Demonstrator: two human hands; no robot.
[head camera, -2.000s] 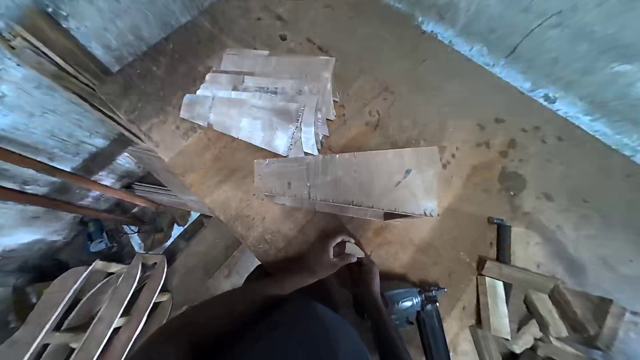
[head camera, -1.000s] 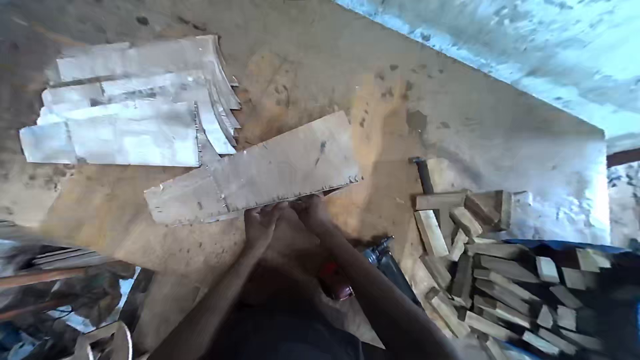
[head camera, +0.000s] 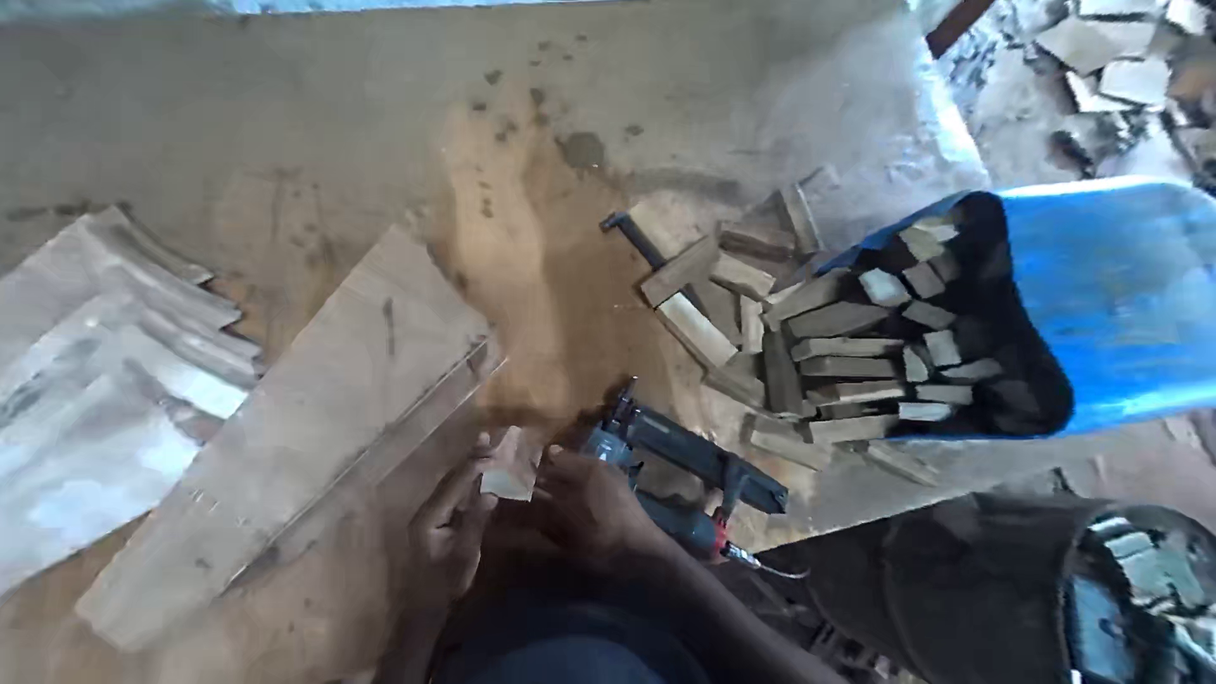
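A small wooden block (head camera: 510, 467) is held between my left hand (head camera: 451, 522) and my right hand (head camera: 589, 499), low in the middle of the view. Close beyond my right hand lies a pneumatic nailer (head camera: 698, 456) with a hose fitting at its lower end. To the left of my hands, a long tapered plywood piece (head camera: 313, 408) rests at a slant, with a narrow strip along its near edge. Several more thin wooden panels (head camera: 104, 380) lie stacked at the far left, partly under the tapered piece.
A hammer (head camera: 635, 237) lies partly beneath wooden blocks (head camera: 841, 347). They spill from a blue plastic container (head camera: 1121, 304) on its side at the right. A dark drum (head camera: 950, 579) holding wood scraps stands at the lower right. A pale wall (head camera: 285, 5) borders the table's far side.
The view has swung right. A second ago both hands were at the near edge of the tapered piece; they are now apart from it, around a small block.
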